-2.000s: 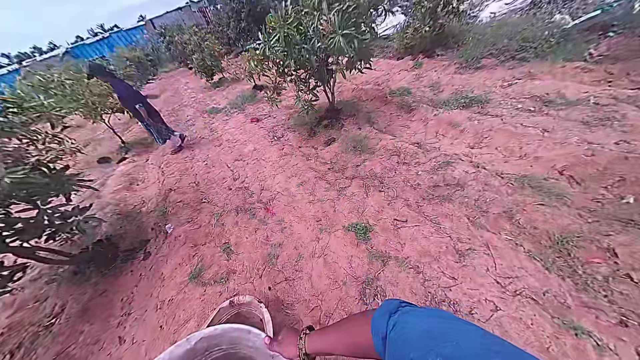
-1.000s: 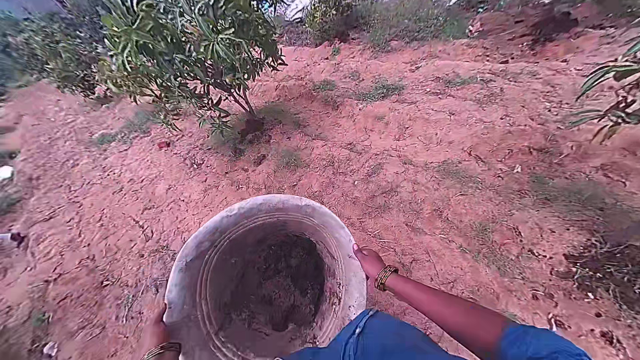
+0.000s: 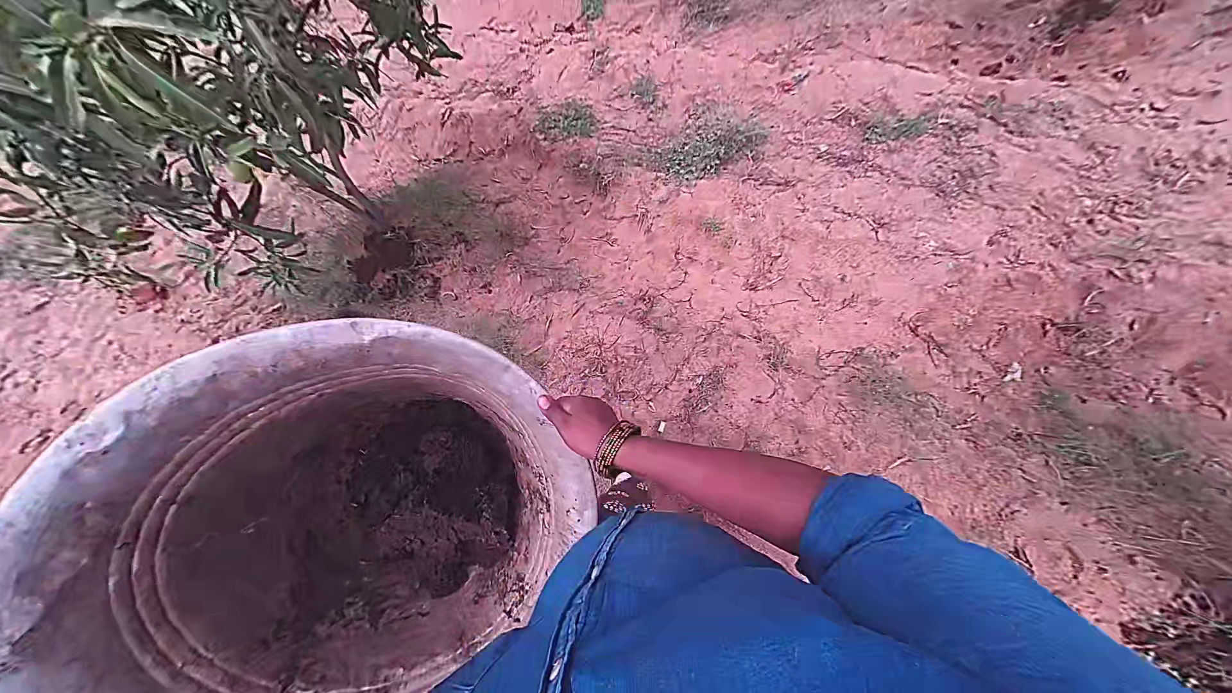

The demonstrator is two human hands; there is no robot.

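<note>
A large round basin (image 3: pixel 337 337) with a pale, worn rim fills the lower left, tilted so its inside faces me. Dark, crumbly soil-like matter (image 3: pixel 433 500) lies at its bottom. My right hand (image 3: pixel 581 423), with beaded bangles (image 3: pixel 614 448) at the wrist, grips the basin's right rim, the thumb on top and the fingers hidden behind it. The basin rests close against my blue shirt (image 3: pixel 712 606). My left hand is out of the picture.
A small leafy tree (image 3: pixel 221 125) stands at the upper left, its thin trunk rising from a shaded patch just beyond the basin. Reddish bare soil (image 3: pixel 818 318) with low grass tufts (image 3: pixel 707 144) and dry twigs spreads ahead and right. Dry brush (image 3: pixel 1189 630) lies at the lower right.
The basin has come up larger into view at the left, and the tree is nearer. My left hand, on the basin's left rim a second ago, has left the view.
</note>
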